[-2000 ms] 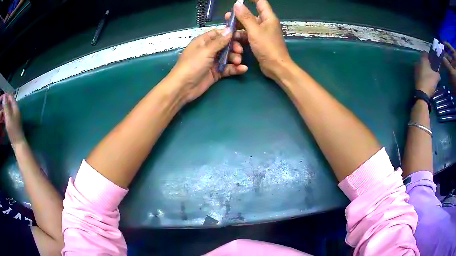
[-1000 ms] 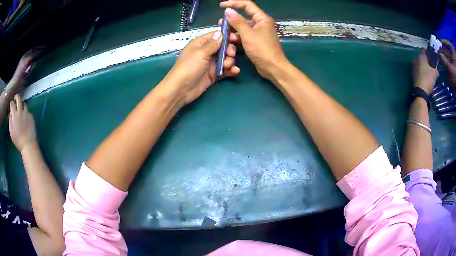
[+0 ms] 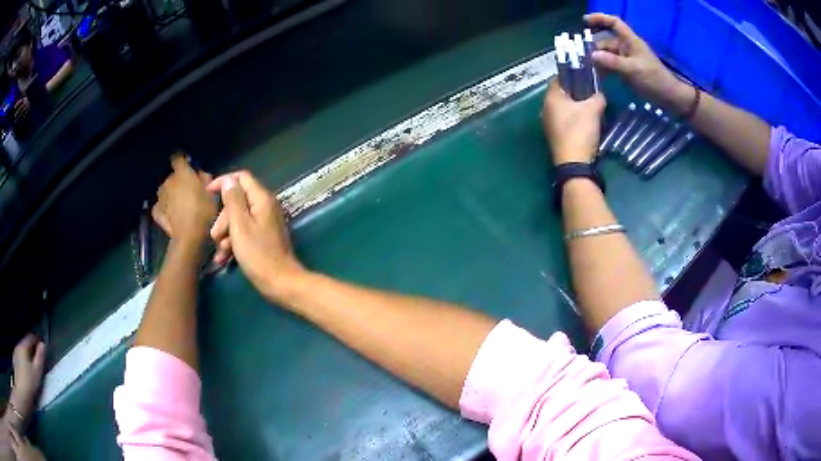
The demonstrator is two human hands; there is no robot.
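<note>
My left hand is over the belt, just beyond the rail, its back towards me and its fingertips mostly hidden. My right hand is close beside it at the rail, fingers curled. The dark pen-shaped tube seen earlier cannot be made out now; whether either hand holds it cannot be told. Another dark tube lies on the belt left of my left hand, next to a thin coiled thing.
The pale chipped rail runs between bench and dark belt. At right, a person in purple grips a bunch of white-ended tubes; several more lie in a row. Beyond is a blue bin. Another person's hands are at left.
The view has swung to the right, showing more of the neighbour in purple. My hands are now lower left in the picture, and the tube between them is no longer visible.
</note>
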